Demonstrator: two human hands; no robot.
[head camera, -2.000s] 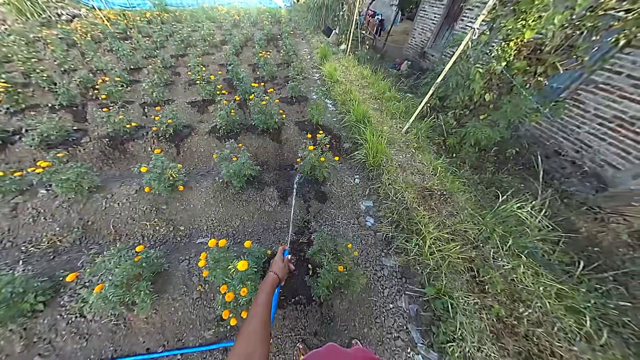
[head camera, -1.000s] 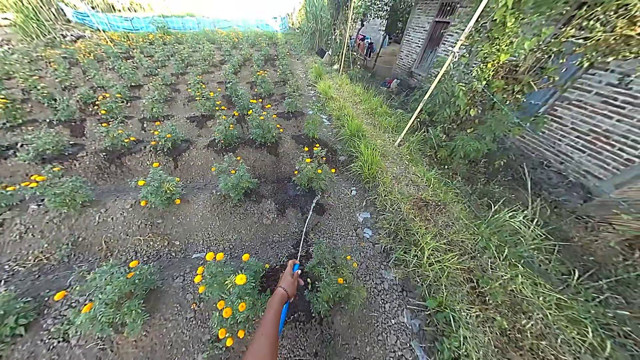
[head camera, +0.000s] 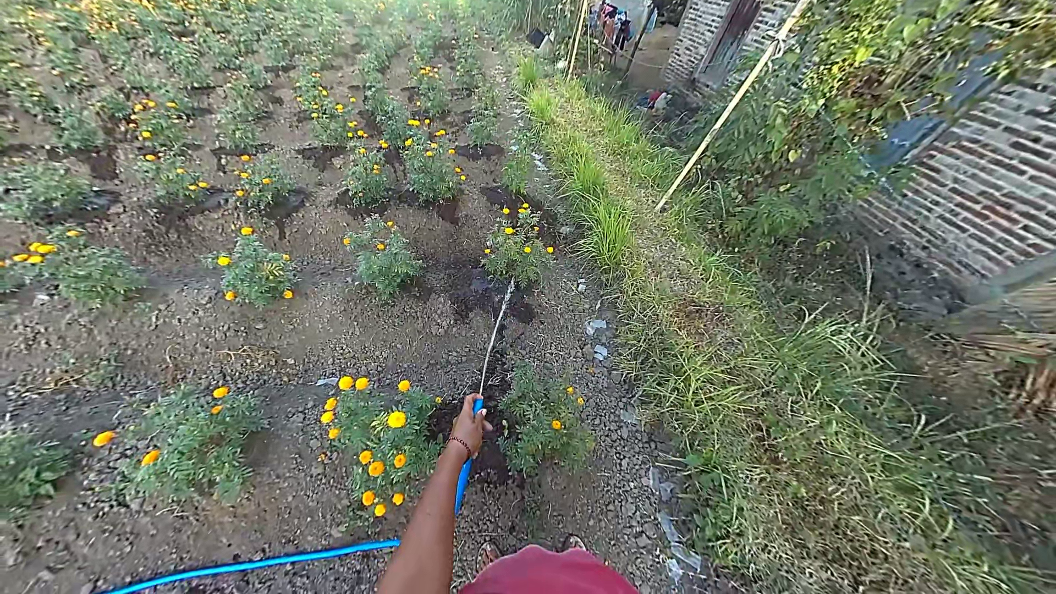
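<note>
My left hand (head camera: 469, 427), with a beaded bracelet at the wrist, is closed around the end of a blue hose (head camera: 464, 485). From the hose end a thin water jet (head camera: 497, 337) runs forward to the base of a marigold plant (head camera: 518, 249), where the soil is dark and wet. Close to the hand, a marigold with large orange-yellow blooms (head camera: 386, 445) grows on the left and a smaller marigold (head camera: 543, 419) on the right. More of the hose lies across the soil at lower left. My right hand is not in view.
Rows of marigolds (head camera: 388, 262) fill the left and far ground. Along the right run a grassy strip (head camera: 701, 330), a leaning bamboo pole (head camera: 734, 103) and a brick wall (head camera: 982, 181). Plastic scraps (head camera: 596, 327) lie along the bed's edge. My feet are at bottom centre.
The water jet curved to the right one second ago; it now runs straighter to the base of the same marigold. My left hand stays closed on the hose.
</note>
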